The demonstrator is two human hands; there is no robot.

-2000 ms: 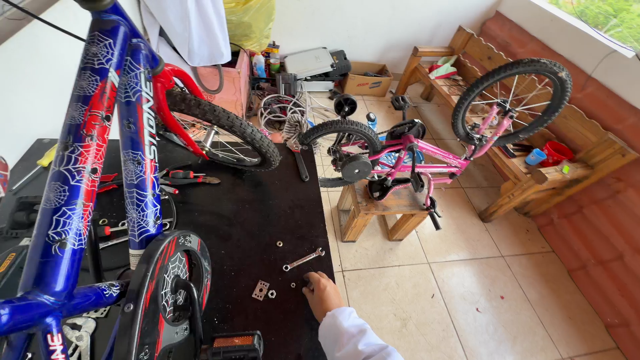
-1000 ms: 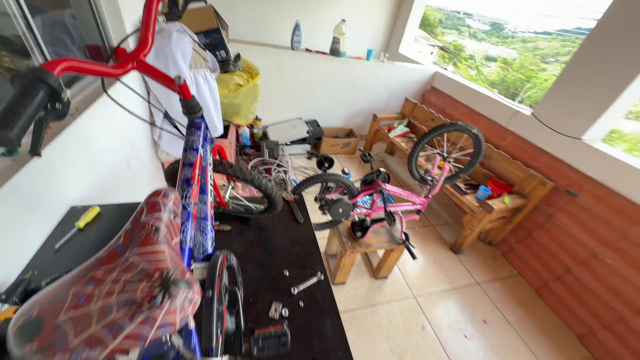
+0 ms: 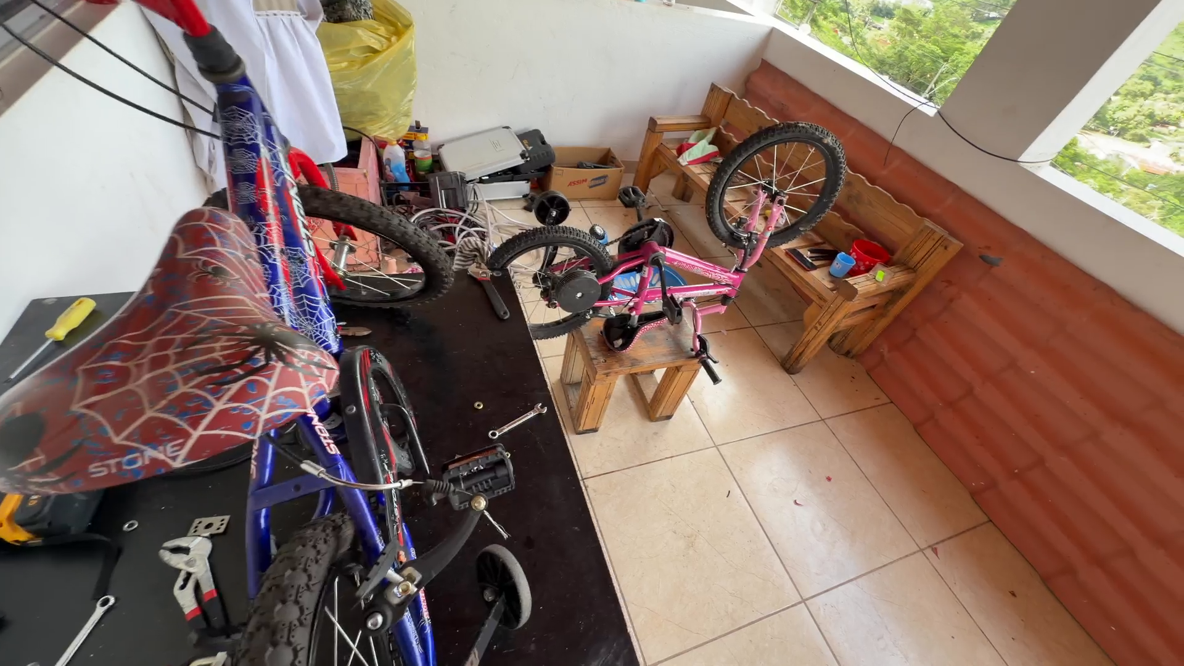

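Note:
Neither of my hands shows in the head view now. A blue and red children's bicycle (image 3: 277, 194) stands upright on the black table (image 3: 518, 518), its web-patterned saddle (image 3: 176, 361) at the left. Behind the black pedal (image 3: 479, 475) lie a combination wrench (image 3: 518, 421) and a small nut (image 3: 478, 405). One training wheel (image 3: 504, 586) is near the rear tyre (image 3: 301, 592). Left of that tyre are slip-joint pliers (image 3: 192, 578), a perforated metal plate (image 3: 209, 525), another wrench (image 3: 88, 629) and a yellow-handled screwdriver (image 3: 55, 335).
A pink bicycle (image 3: 647, 287) rests upside down on a wooden stool (image 3: 629, 365) beside the table. Behind it, a wooden bench (image 3: 832, 277) holds a blue cup (image 3: 842, 265) and a red container (image 3: 869, 254). A cardboard box (image 3: 583, 174) and tool cases stand by the wall.
Two seconds ago a hand in a white sleeve was at the table near the wrench; it is now out of view. The view has shifted back, bringing the saddle and rear wheel into sight.

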